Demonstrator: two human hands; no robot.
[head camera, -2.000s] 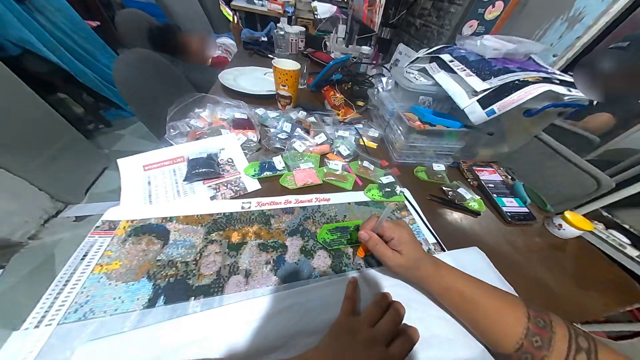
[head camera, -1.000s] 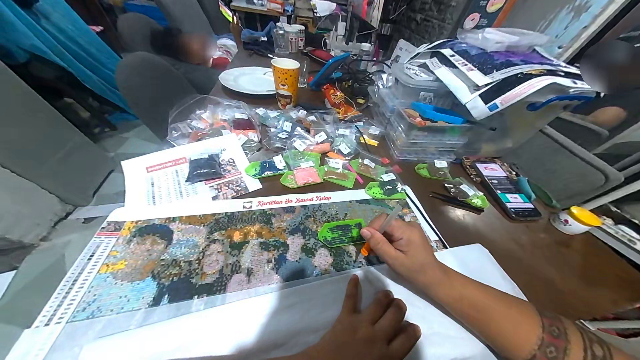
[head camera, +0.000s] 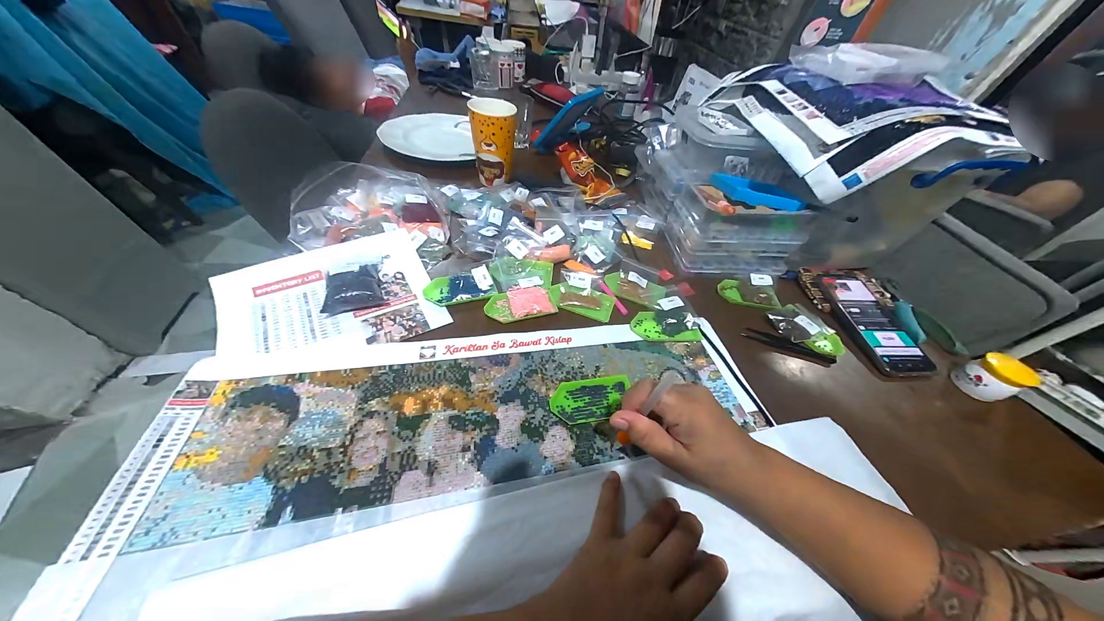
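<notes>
A diamond painting canvas lies on the table, its upper part covered with small coloured drills. In my right hand is a pen-like applicator with an orange tip, which points down at the canvas near its lower right part. A green plastic tray holding dark drills rests on the canvas just left of that hand. My left hand lies on the white cover sheet below, its fingers spread and holding nothing.
Green trays with drill bags stand behind the canvas, beside a printed sheet. Farther back are more bags, a paper cup, and a plate. Stacked plastic boxes, tweezers, a phone and a yellow-lidded jar are at right.
My right hand has shifted only slightly over the canvas, the applicator still in it. My left hand stays on the white sheet, and the green tray lies in the same place.
</notes>
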